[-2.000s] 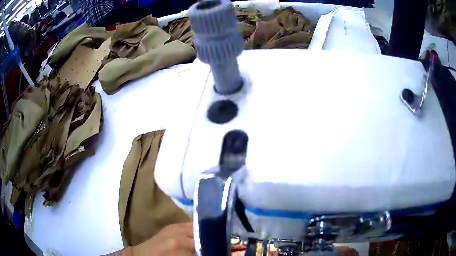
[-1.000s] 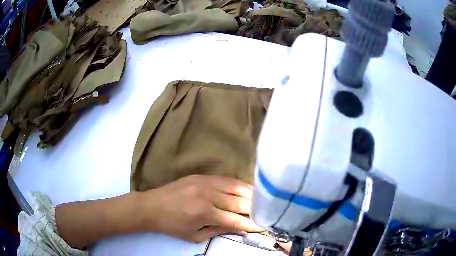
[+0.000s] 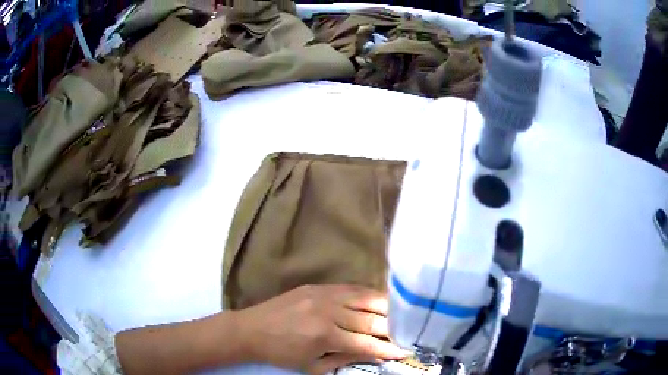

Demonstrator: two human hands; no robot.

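Note:
A khaki-brown fabric panel (image 3: 322, 227) lies on the white table, left of the sewing machine head (image 3: 432, 220). It has folds near its left side, and its right part goes out of sight behind the head. My left hand (image 3: 315, 329) lies palm down on the panel's near edge, fingers close together and holding it. Its fingertips reach the needle area under the head. The needle and presser foot (image 3: 447, 362) are mostly hidden by the head and cut off by the lower rim. My right hand cannot be made out.
A loose heap of khaki-brown pieces (image 3: 110, 146) lies at the left of the table. More rolled and bundled pieces (image 3: 286, 69) lie along the far edge. The ribbed grey post (image 3: 509, 88) and chrome guard (image 3: 513, 322) stick out from the machine head.
The view has shifted, so the head no longer hides most of the panel and my left hand, as it did two seconds ago. My left hand stays on the panel's near edge.

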